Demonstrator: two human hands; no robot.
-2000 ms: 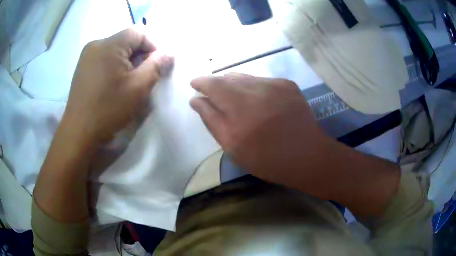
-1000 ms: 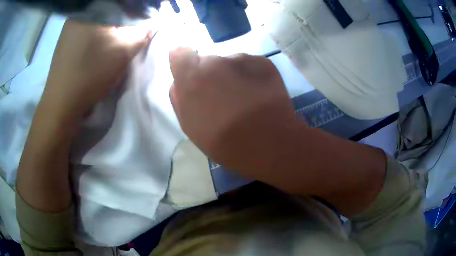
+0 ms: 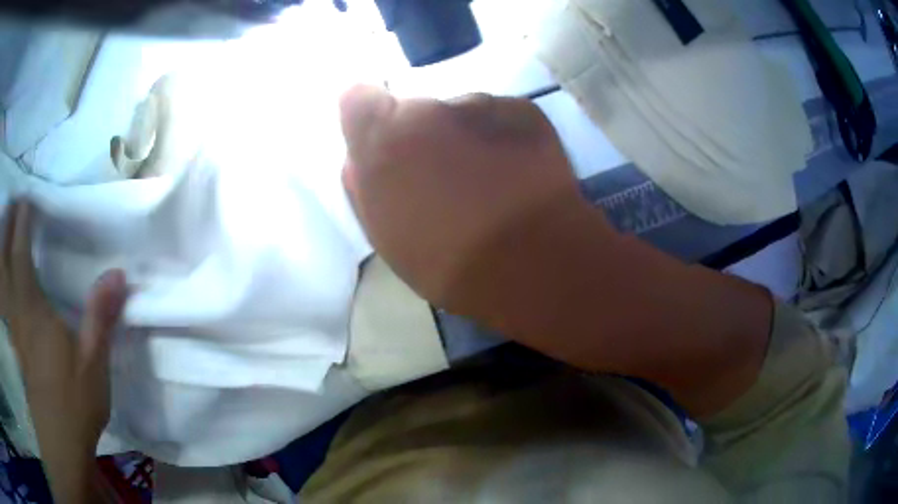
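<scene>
The white garment panel point(image 3: 236, 305) spreads over the bed and hangs toward the lap, with folds across it. A cream cloth piece point(image 3: 396, 330) shows under its right edge. My left hand point(image 3: 64, 330) lies on the panel's far left part, thumb and fingers apart. My right hand point(image 3: 453, 197) is curled, its fingertips closed on the cloth near the sewing area; glare hides the exact grip. A dark cylindrical attachment point(image 3: 430, 30) hangs just above the right hand. The needle is lost in glare.
A stack of cream cut pieces point(image 3: 699, 128) lies at right, a dark strip point(image 3: 679, 18) on it. Scissors point(image 3: 837, 84) lie farther right. A ruler scale point(image 3: 640, 204) runs along the table edge. A curled cream cloth point(image 3: 143, 133) lies upper left. Crumpled cloth point(image 3: 832, 246) is at far right.
My left hand has moved from the sewing area down to the far left, fingers spreading. The panel has spread out leftward. The right hand has barely moved in the last second.
</scene>
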